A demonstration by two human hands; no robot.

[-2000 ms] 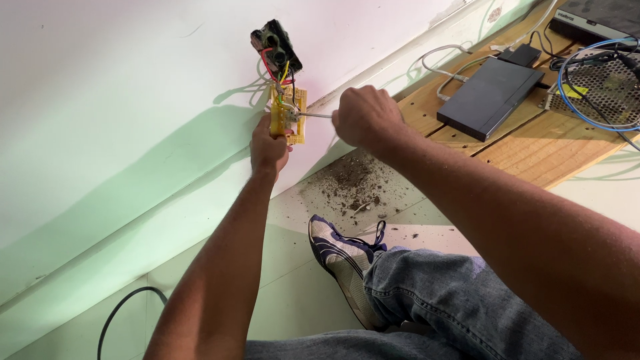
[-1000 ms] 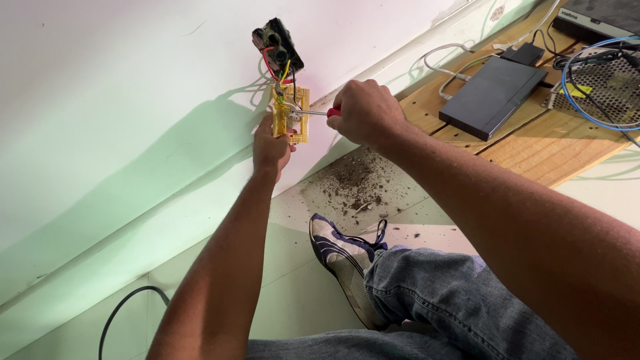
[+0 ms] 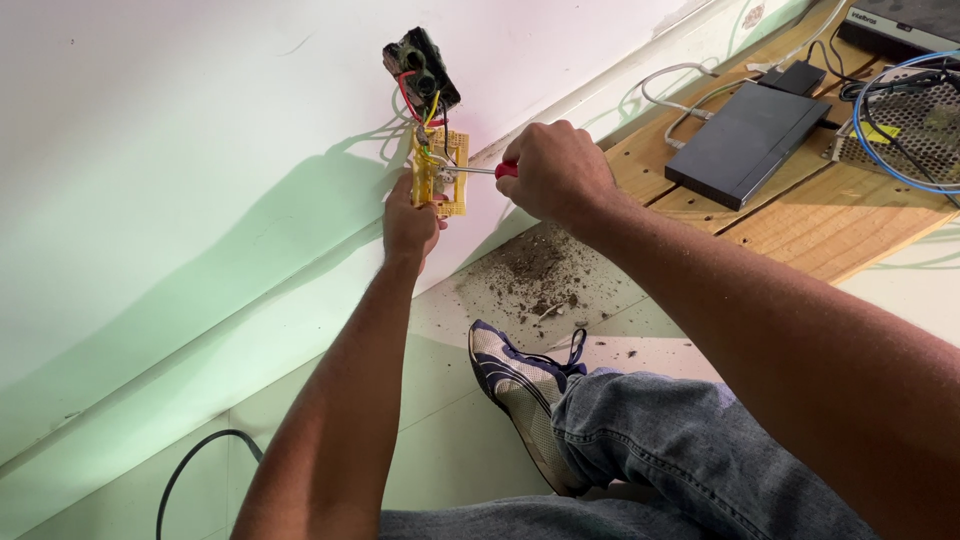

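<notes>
My left hand (image 3: 414,219) holds a yellowed plastic electrical outlet frame (image 3: 456,206) from below and behind, close to the white wall. In my right hand (image 3: 559,171) is a screwdriver (image 3: 480,171) with a red handle; its shaft points left and its tip is at the terminals inside the frame. Red, yellow, green and black wires run from the frame up to an open black wall box (image 3: 421,71) set in the wall. The exact seat of the screwdriver tip is too small to make out.
A wooden pallet-like platform (image 3: 795,240) on the right bears a black network box (image 3: 746,142), a perforated metal power supply (image 3: 911,124), another device (image 3: 907,26) and cables. Dirt and debris (image 3: 544,270) lie on the tiled floor beside my shoe (image 3: 517,390). A black cable (image 3: 184,465) curves at lower left.
The red screwdriver handle, hidden in my right hand two seconds ago, shows now at the fingertips. My left hand and the outlet frame stay in about the same place.
</notes>
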